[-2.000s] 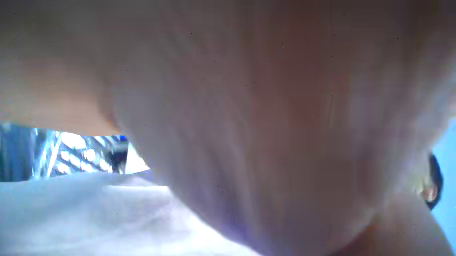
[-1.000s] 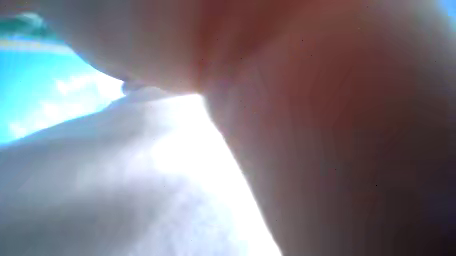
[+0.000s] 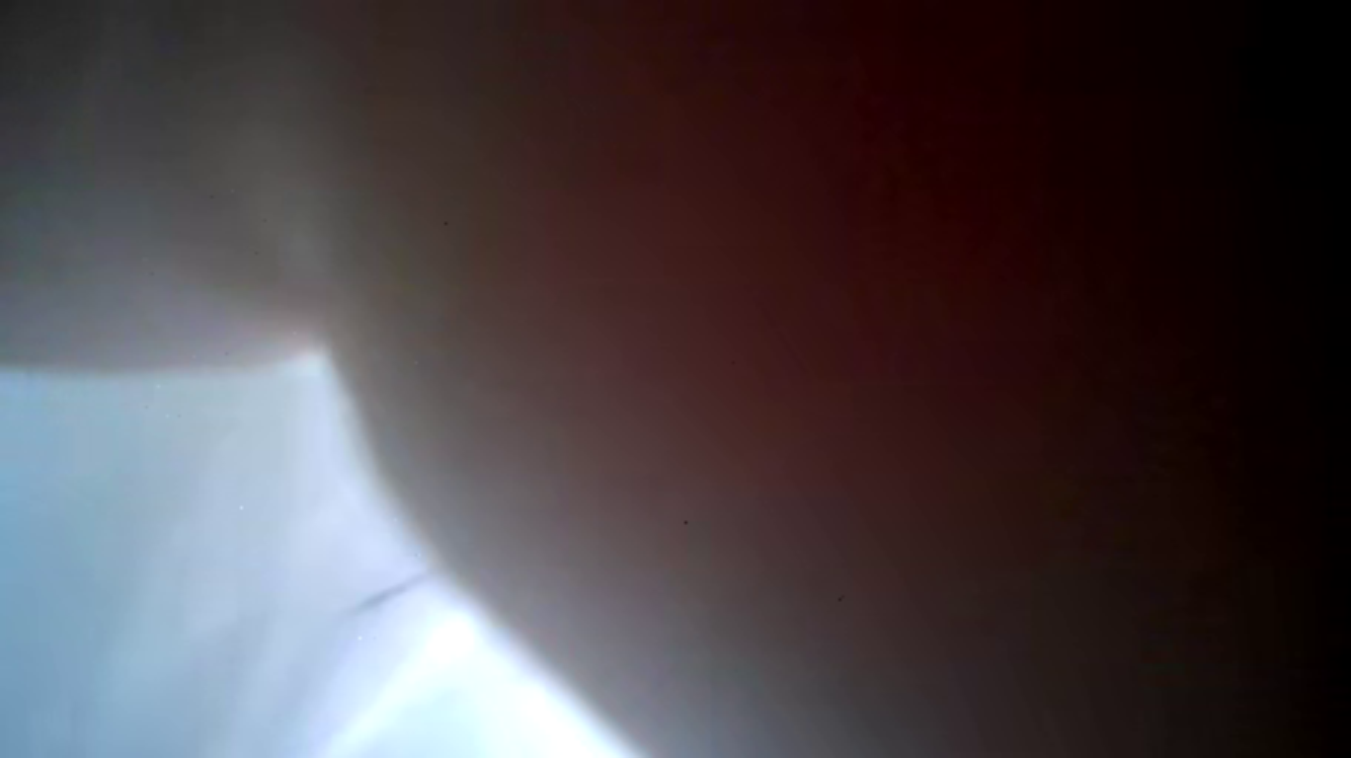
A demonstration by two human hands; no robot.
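A large, dark, blurred skin-toned shape [image 3: 711, 370] covers most of the head view, right up against the lens. It looks like part of a hand, but I cannot tell which hand or how its fingers lie. A pale, whitish surface like cloth [image 3: 163, 548] fills the lower left, with a short thin dark line or crease on it. No held object can be made out. Whatever lies behind the dark shape is hidden.
The right side of the view is almost black. No bench, bin, rack or person can be made out.
The skin-toned shape covers more of the view and is darker. The bright blue area at the left is gone from sight, and the pale surface shows smaller at the lower left.
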